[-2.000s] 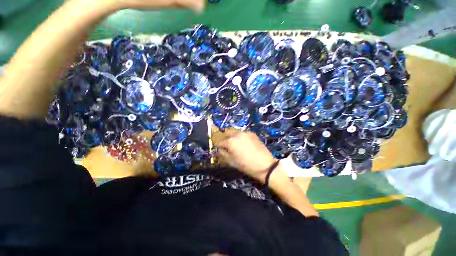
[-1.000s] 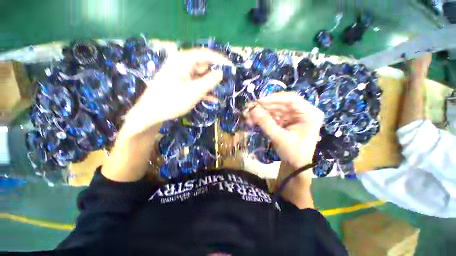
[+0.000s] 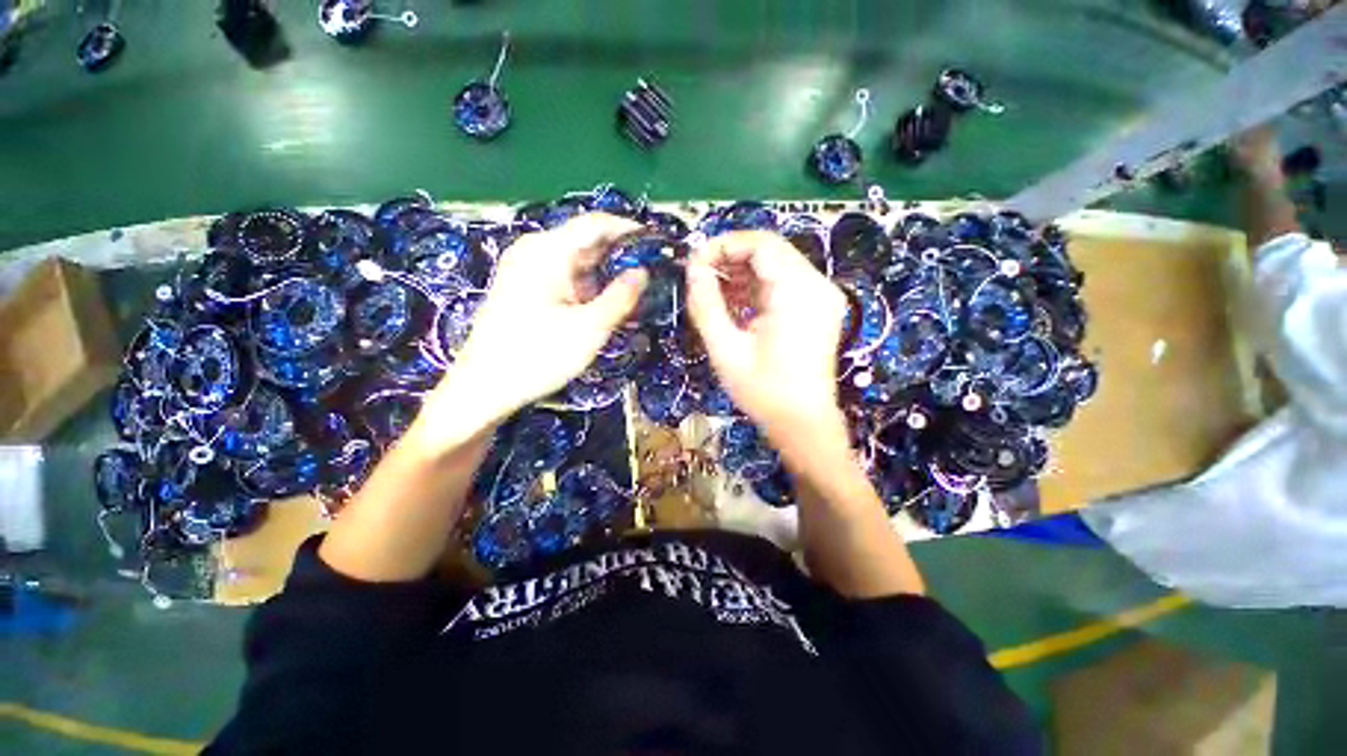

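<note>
My left hand (image 3: 554, 318) is shut on a round blue-and-black unit (image 3: 640, 260), held above the heap near the middle of the bench. My right hand (image 3: 768, 325) is close to the unit's right side, its thumb and fingertips pinched together; whatever is between them is too small to tell. Many round black units with blue insides and pale leads (image 3: 300, 315) are heaped to both sides. Small coppery parts (image 3: 672, 461) lie loose in front of me, beside a narrow yellowish strip (image 3: 634, 451).
A green conveyor (image 3: 739, 111) with spaced units runs beyond the bench. A cardboard box (image 3: 52, 347) stands at far left, another (image 3: 1167, 694) at lower right. Bare cardboard (image 3: 1152, 369) covers the bench's right end. A person in a white sleeve (image 3: 1315, 399) is at the right.
My left hand has come back from the conveyor side and now holds a unit. My right hand has risen from the coppery parts to beside it. The units on the conveyor have shifted.
</note>
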